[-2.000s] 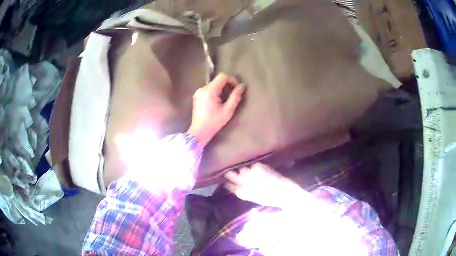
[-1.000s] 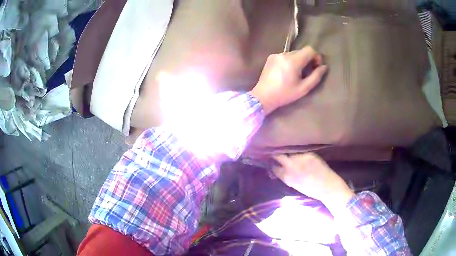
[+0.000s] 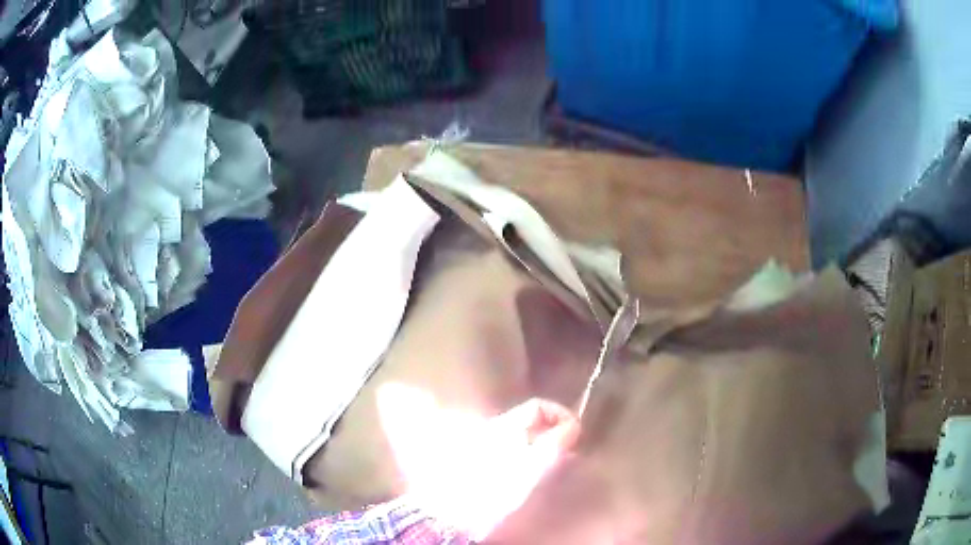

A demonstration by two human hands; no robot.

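Observation:
A large brown and beige bundle of cut pieces (image 3: 767,415) lies in front of me, with a pale folded piece (image 3: 341,330) on its left part. A thin pale bundle tie (image 3: 606,359) runs down across its middle from a knot near the bundle's upper edge. My left hand (image 3: 548,426) is on the bundle at the tie's lower end, its fingers curled. Strong glare covers much of the hand and sleeve, so I cannot tell whether it grips the tie. My right hand is out of the picture.
A brown wooden board (image 3: 692,218) lies behind the bundle. A blue bin (image 3: 703,75) stands beyond it. A pile of pale cloth pieces (image 3: 117,213) is at the left, above grey floor. A cardboard box (image 3: 937,341) and a pale table edge (image 3: 948,484) are at the right.
The camera view has shifted so that the board and blue bin show. My left hand appears lower in the picture, still by the tie. My right hand has gone out of view.

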